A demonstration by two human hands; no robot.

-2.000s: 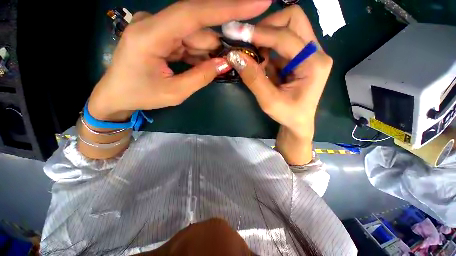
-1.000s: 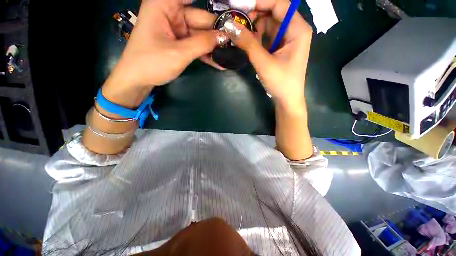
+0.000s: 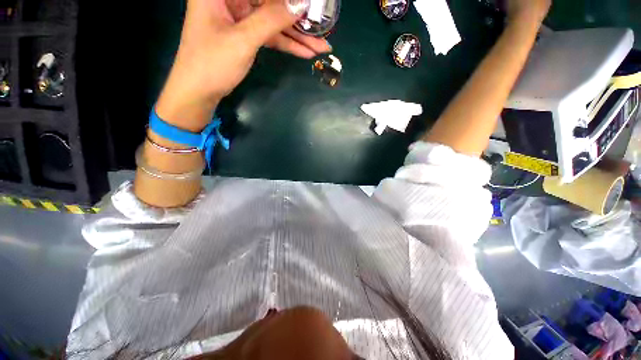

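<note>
My left hand (image 3: 246,35) is at the top, with a blue band on its wrist, and holds a round housing (image 3: 321,15) with shiny parts inside. The top of the hand is cut off by the picture's edge. My right arm reaches to the top right, and only the lower part of my right hand (image 3: 528,8) shows at the edge; its fingers are out of the picture. A small wired sub-assembly (image 3: 327,70) lies on the mat below my left fingertips. The blue stick does not show.
A crumpled white wipe (image 3: 393,114) and a white paper slip (image 3: 438,27) lie on the mat. Two round units lie beside the slip, one (image 3: 406,50) nearer. A black parts tray (image 3: 88,105) is at left, a bench instrument (image 3: 562,91) and tape roll (image 3: 587,191) at right.
My right hand has left the round housing and moved to the far upper right. My left hand keeps the housing, now higher and apart from the right. The wipe and sub-assembly now show on the mat.
</note>
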